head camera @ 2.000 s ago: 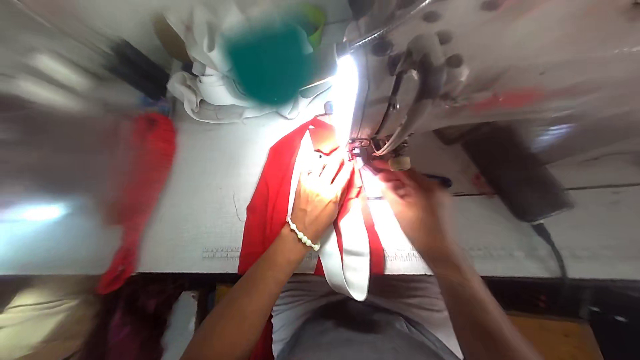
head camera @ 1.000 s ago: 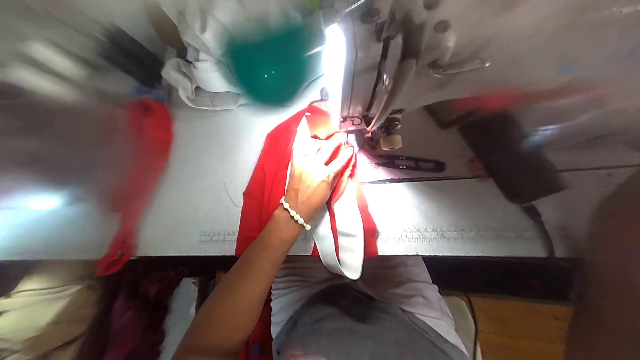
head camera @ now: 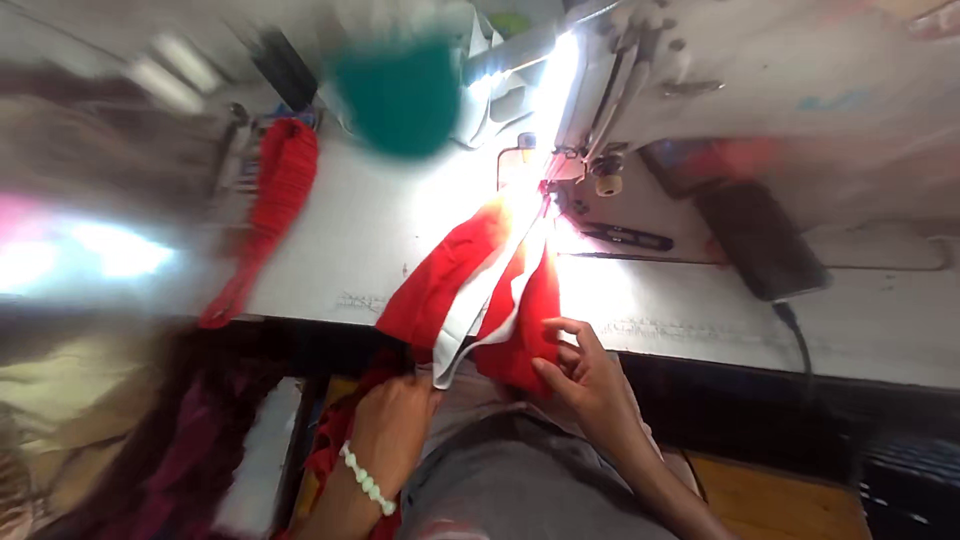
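Red fabric (head camera: 442, 281) with a white fabric strip (head camera: 469, 307) runs from the presser foot area of a sewing machine (head camera: 546, 187) down over the table's front edge. At the lower left end of the cloth is my left hand (head camera: 397, 420), wearing a pale beaded bracelet (head camera: 366, 480); its fingers are curled and mostly hidden, so its hold is unclear. My right hand (head camera: 577, 364) is at the right edge of the red fabric, thumb and forefinger apart, touching or very near it. Glare from the machine's lamp (head camera: 559, 90) washes out the needle area.
Thread snips (head camera: 626, 236) lie right of the needle area. Farther right is a dark phone-like device (head camera: 761, 240) with a cable. A gathered red fabric piece (head camera: 277, 195) lies at the left. White fabric (head camera: 491, 105) is behind the machine's needle area. A blurred green shape (head camera: 397, 97) hides part of the table.
My left hand has moved from beside the needle down to the table's front edge. My right hand, out of clear view one second ago, is now at the fabric's right edge. The red cloth lies more spread out.
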